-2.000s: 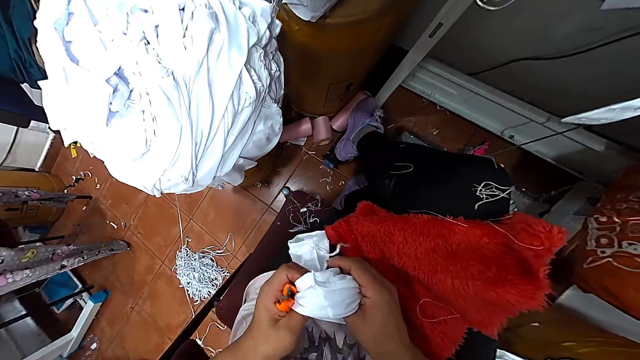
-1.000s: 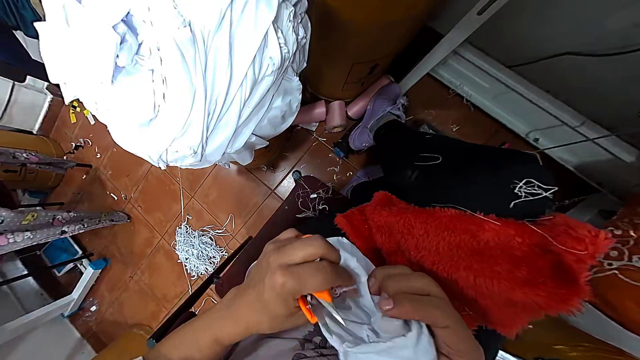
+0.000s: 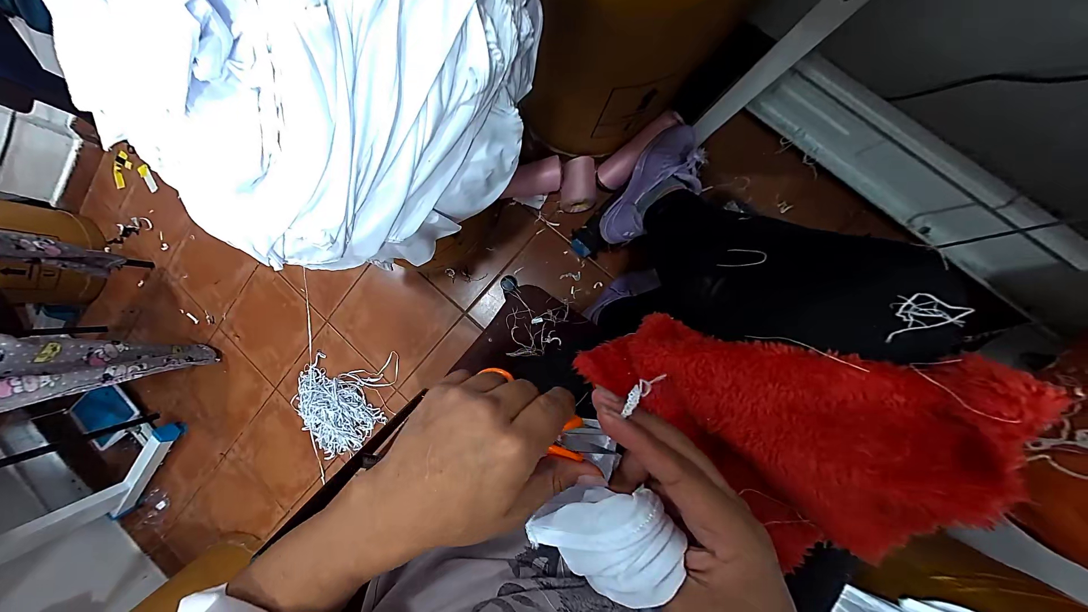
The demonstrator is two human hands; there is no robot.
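My left hand (image 3: pixel 484 450), back up, holds small scissors with orange handles (image 3: pixel 568 450); their metal blades point right toward my right hand and are partly hidden. My right hand (image 3: pixel 697 510) is wrapped around a gathered piece of white cloth (image 3: pixel 608 540), which bulges below my left thumb. By the raised fingertips of my right hand lies a short white bit of knotted thread (image 3: pixel 636 396). Both hands are close together above my lap, over grey printed fabric (image 3: pixel 484 578).
A big heap of white cloth (image 3: pixel 365 127) stands ahead, with pink cones (image 3: pixel 579 183) beside it. A pile of white thread (image 3: pixel 336 408) lies on the tiled floor. Red fluffy fabric (image 3: pixel 816 425) lies at the right, by a black-clad leg (image 3: pixel 790 263) with a purple shoe (image 3: pixel 650 183).
The scissors, pointing down over the spread cloth a second ago, now point right between my hands. The cloth is bunched in my right hand, whose fingers have straightened upward.
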